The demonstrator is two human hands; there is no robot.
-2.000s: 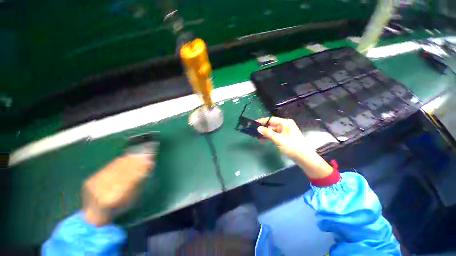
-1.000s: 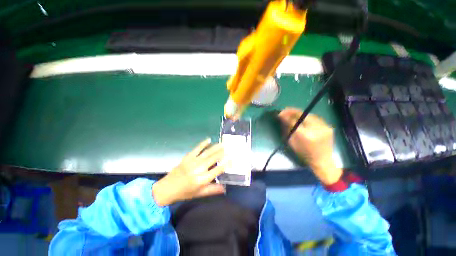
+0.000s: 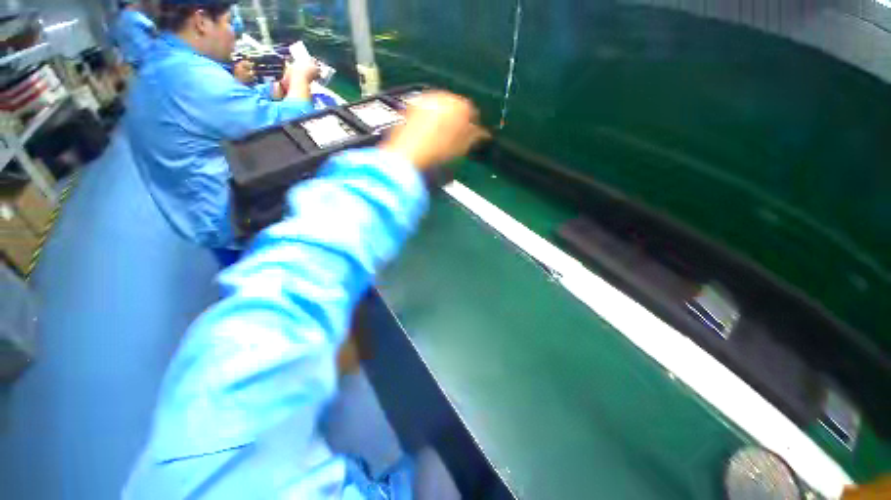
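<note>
My left hand (image 3: 437, 127) is blurred, at the end of my outstretched arm. It is over the far end of the stacked black trays (image 3: 269, 161). Pale phone bodies lie in the top tray, one (image 3: 328, 129) near the middle and another (image 3: 376, 113) closer to my hand. A further pale piece shows beside my fingers; whether they hold it is unclear. My right hand is out of the picture.
A person (image 3: 190, 107) in light blue works beyond the trays. The white strip (image 3: 606, 303) edges the green bench (image 3: 528, 361). Two phones (image 3: 714, 311) lie beyond it. The screw dish (image 3: 759, 477) and part of the orange screwdriver (image 3: 871, 488) are at bottom right.
The view has swung left to the stacked trays. My left hand has moved from the phone body at the bench edge to the trays. My right hand has left the picture.
</note>
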